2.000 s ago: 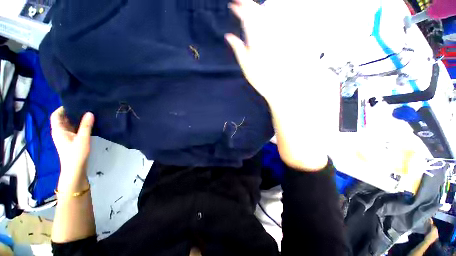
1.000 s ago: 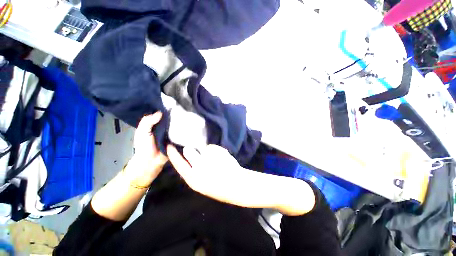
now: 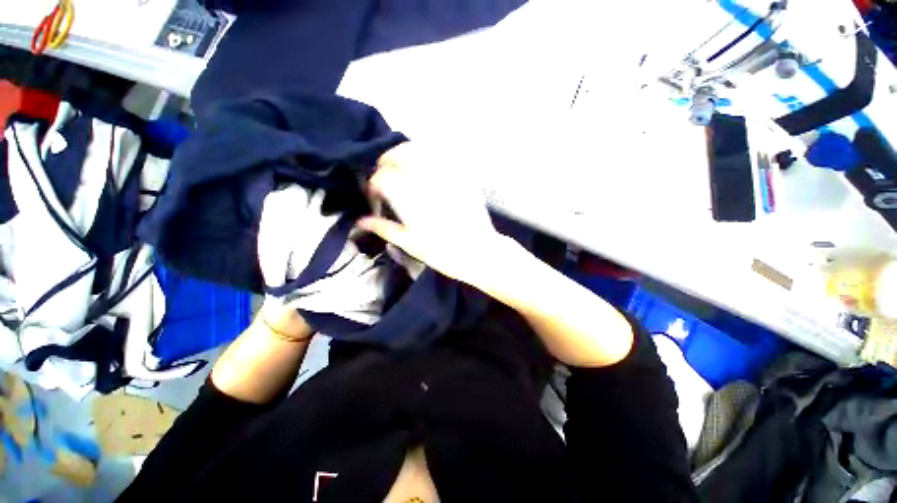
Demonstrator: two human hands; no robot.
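A navy garment piece (image 3: 221,221) hangs over the near table edge above my lap. It is bunched open, with its pale inner side (image 3: 287,236) showing. More navy cloth stretches from it to the top of the view. My right hand (image 3: 433,211) is at its right side, with thumb and fingertips closed on dark folds. My left hand (image 3: 285,316) is under the lower left of the garment; only its wrist end shows and the cloth hides its fingers.
The white sewing table (image 3: 590,147) bears a dark phone (image 3: 731,169), a pen (image 3: 766,183) and metal thread guides at right. Orange-handled scissors (image 3: 61,25) lie top left. White garments with dark piping (image 3: 59,265) heap over a blue crate (image 3: 202,319) at left. Dark cloth (image 3: 846,422) lies lower right.
The garment first lay spread flat, then was gathered and opened to its pale inside. Since then my right hand has moved up and right, and my left hand has gone under the cloth.
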